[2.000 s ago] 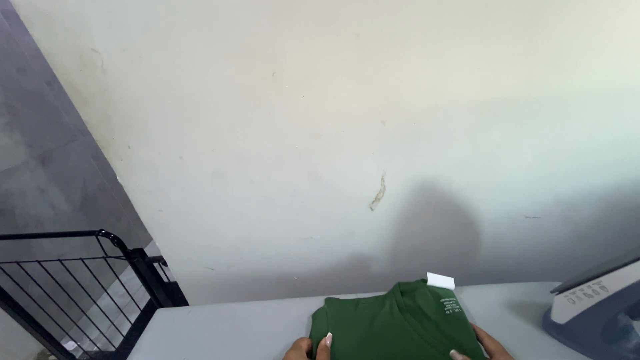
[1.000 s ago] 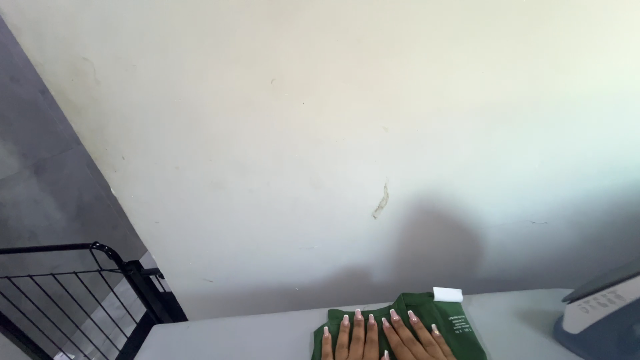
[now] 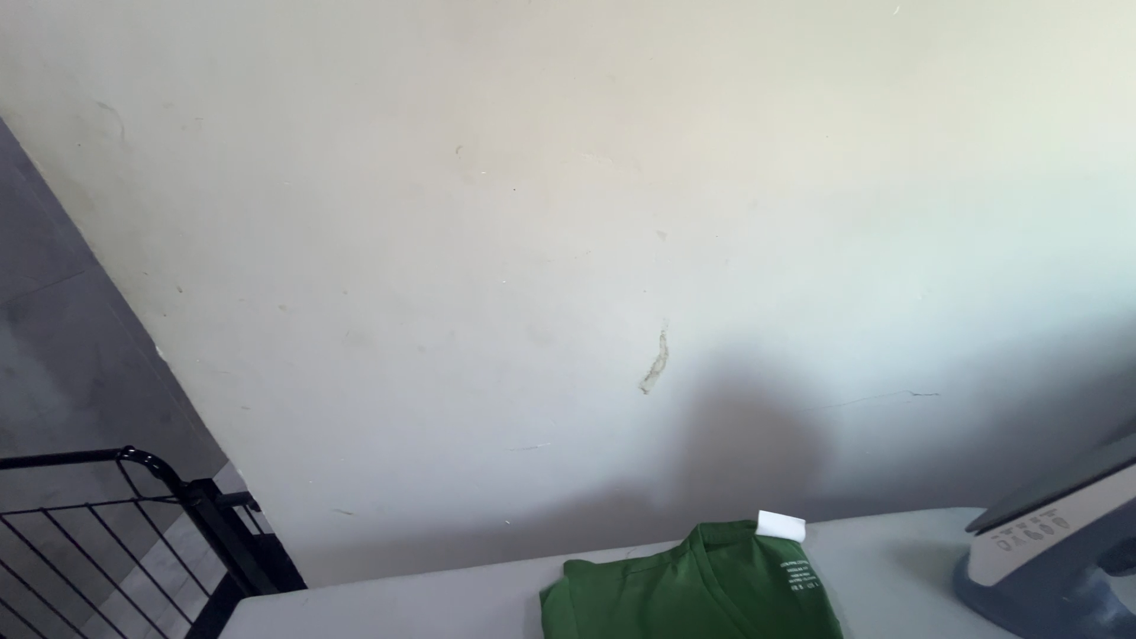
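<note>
A folded green garment (image 3: 692, 590) lies on a pale grey padded board (image 3: 399, 608) at the bottom of the head view, its lower part cut off by the frame. A white tag (image 3: 781, 526) sticks out at its upper right edge, and small white print shows on the fabric below the tag. On the right stands a blue and grey clothes iron (image 3: 1047, 559), partly out of frame. Neither my left hand nor my right hand is in view, so what they hold or touch is hidden.
Behind the board rises a pale wall (image 3: 532, 266) with scuffs, a crack and a soft shadow. At the lower left is a black metal wire rack (image 3: 98, 506), close to the board's left end. Grey tiles show beyond the wall's slanting edge.
Two seconds ago my hands were at both sides of the garment; one second ago they lay flat on it, side by side. Now both have left the view. The garment remains on the board.
</note>
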